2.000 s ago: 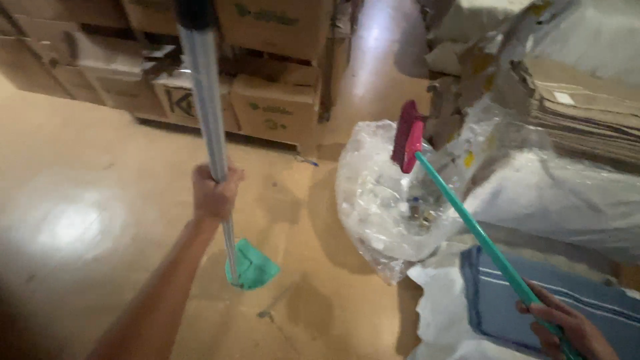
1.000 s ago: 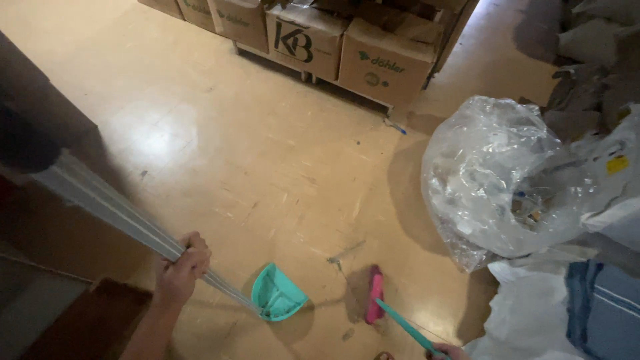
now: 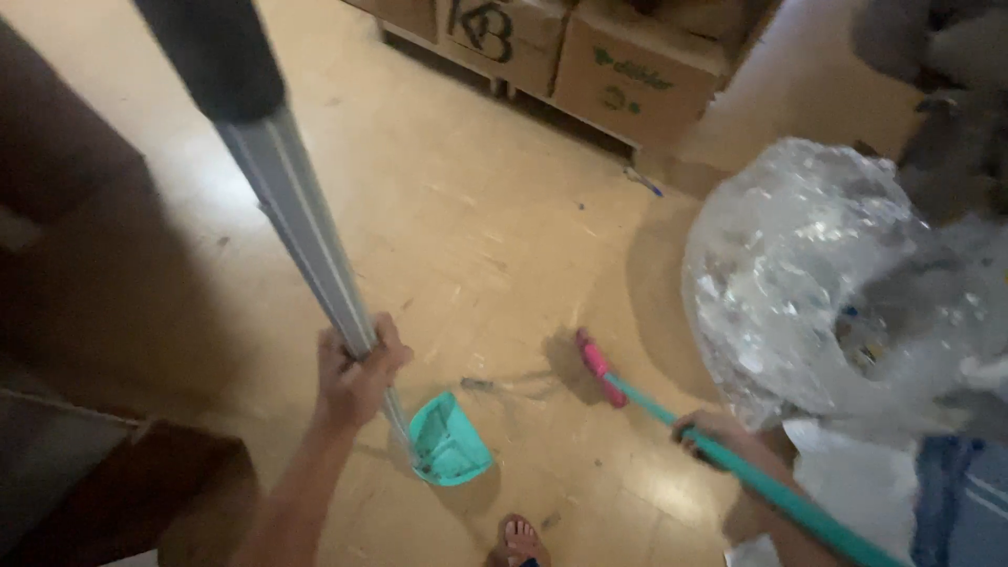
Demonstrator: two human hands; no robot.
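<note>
My left hand [image 3: 358, 370] grips the long grey metal handle [image 3: 303, 228] of a dustpan; its dark upper end rises close to the camera. At its lower end a teal dustpan pan [image 3: 449, 441] is at floor level, with some dirt in it. My right hand [image 3: 713, 437] is closed around the teal handle [image 3: 787, 504] of a broom. The pink broom head [image 3: 600, 368] is to the right of the pan and apart from it. Between them a small bit of debris [image 3: 477, 384] lies on the floor.
Cardboard boxes [image 3: 638, 79] stand on a low pallet at the top. A large clear plastic bag [image 3: 787, 260] with rubbish inside stands at the right, above a blue cloth [image 3: 961, 504]. A small blue-tipped object [image 3: 652, 187] lies near the pallet. My foot [image 3: 520, 535] shows at the bottom.
The broom head, over the plastic bag two seconds ago, is now down to its left by the dustpan. Both hands keep their hold. The view has swung.
</note>
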